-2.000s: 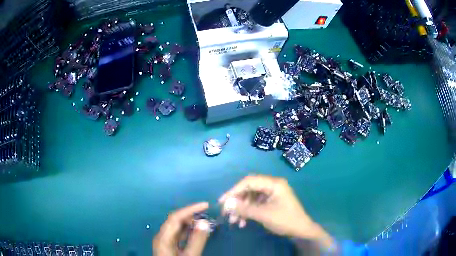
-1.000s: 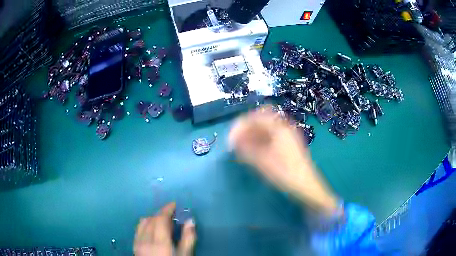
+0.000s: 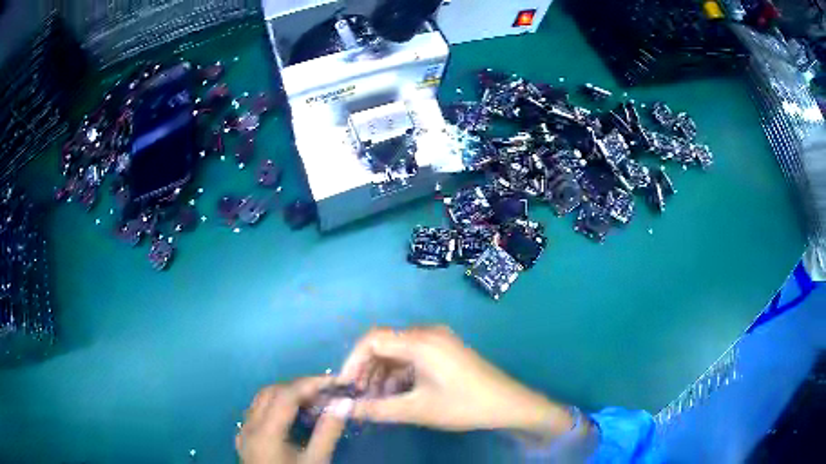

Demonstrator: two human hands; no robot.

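My left hand (image 3: 276, 424) is at the bottom centre, with thumb and fingers closed around a small dark part (image 3: 310, 412); blur hides its exact form. My right hand (image 3: 435, 385) meets it from the right. Its fingertips pinch a small pale part (image 3: 340, 404) against the dark one, largely hidden by the fingers. No screwdriver is in either hand.
White screw feeder (image 3: 353, 149) stands at the back centre. Board-and-part assemblies (image 3: 496, 270) are piled to its right. A smartphone (image 3: 163, 149) lies on wired round parts (image 3: 161, 254) at left. Blister trays (image 3: 25, 272) stand far left; a black bin (image 3: 652, 45) is back right.
The single wired round part on the mat before the feeder is gone from there. My right hand reached forward, then came back to my left hand. The view has shifted, moving the bench items leftward.
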